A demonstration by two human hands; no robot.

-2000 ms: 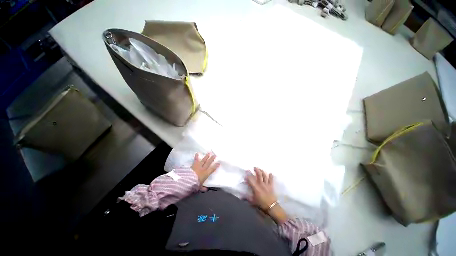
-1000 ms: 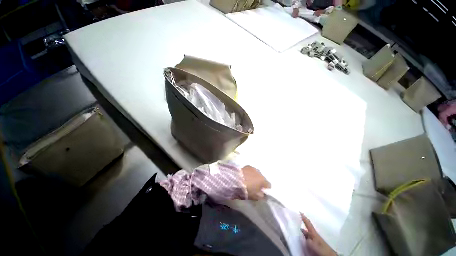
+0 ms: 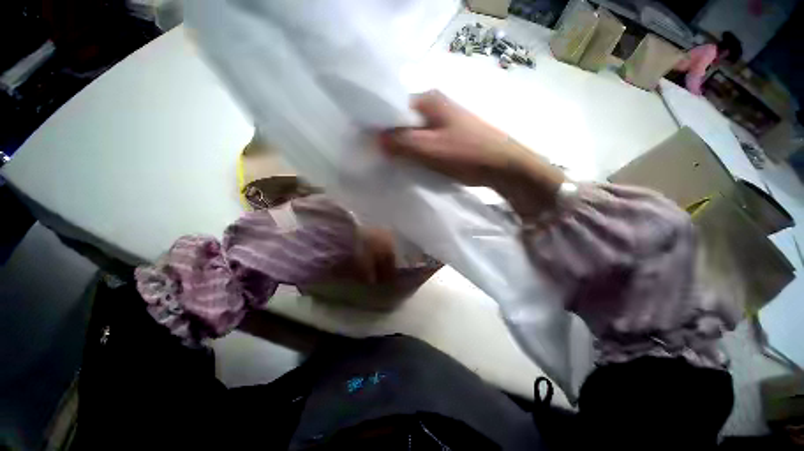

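Observation:
A large sheet of white tissue paper [image 3: 326, 97], partly blurred, hangs in the air across the middle of the view. My right hand [image 3: 441, 141] grips it near its middle, and its lower end trails down to the right. My left hand [image 3: 377, 255] is blurred, below the sheet and at the mouth of a taupe bag [image 3: 353, 293]; its fingers and anything in them cannot be made out. The bag is largely hidden by my left sleeve and the sheet. A second bag with yellow piping [image 3: 264, 163] shows partly behind it.
The white table [image 3: 115, 132] curves away to the left. Small grey-white pieces [image 3: 494, 46] lie in a heap at the far side. Waiting bags [image 3: 586, 35] stand beyond them. More bags [image 3: 674, 167] lie at the right. A person in pink [image 3: 698, 66] is at the far right.
The sheet has been lifted off the table by my right hand and now spans the view. My left hand has moved from the table's near edge to the stuffed bag's mouth.

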